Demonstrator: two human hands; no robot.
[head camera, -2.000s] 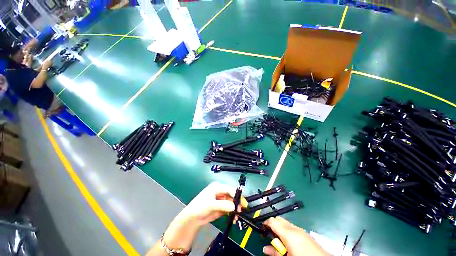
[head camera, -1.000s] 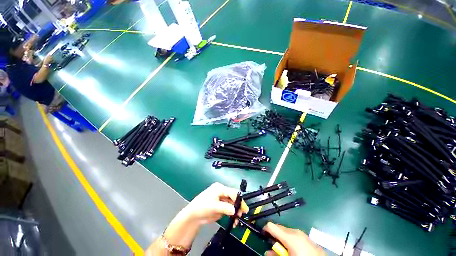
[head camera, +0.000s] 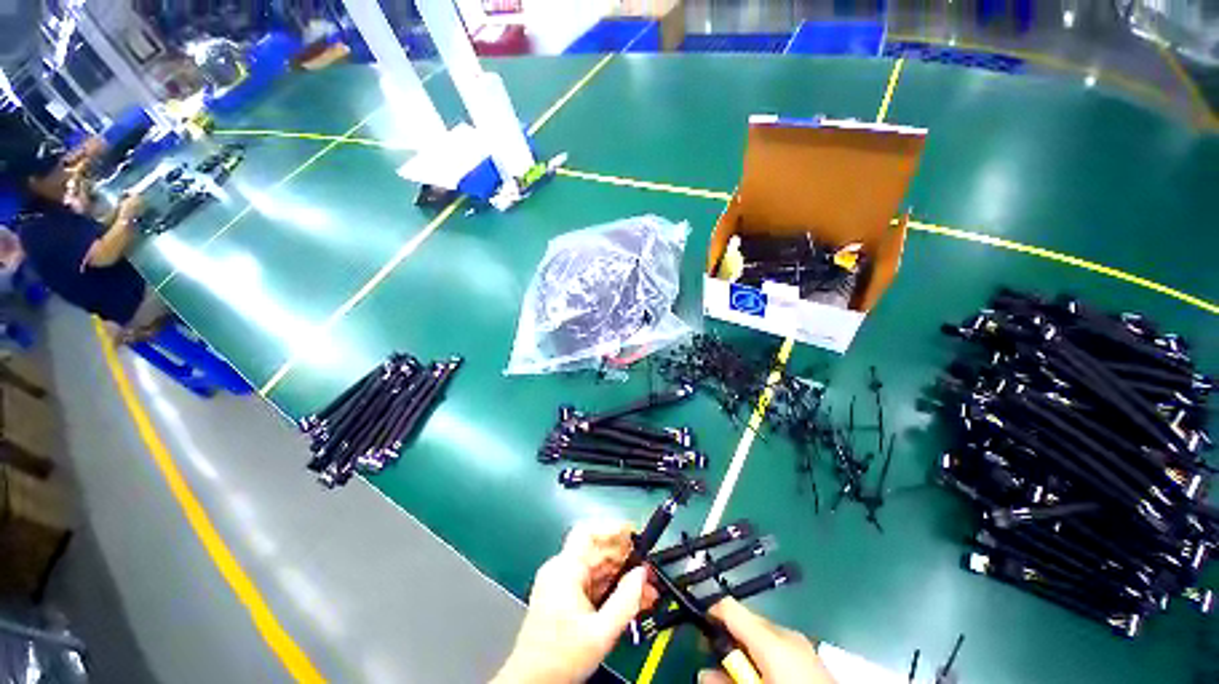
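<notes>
My left hand is closed around a black cable assembly, held tilted with its upper end pointing up and right. My right hand holds the yellow and black handles of the diagonal cutters near the bottom edge. The cutters' dark front end points toward the cable at my left fingers; whether the jaws touch it is too small to tell. Several cable assemblies lie just behind and right of my hands, partly hidden by them.
A large cable heap lies at right, smaller groups at centre and left. Loose cable ties, a clear plastic bag and an open carton stand beyond. A white strip lies near right. A person is far left.
The view has tilted up, so the bench things sit lower. My left hand has turned, and the held cable now leans right instead of standing nearly upright. The cutters stay in my right hand.
</notes>
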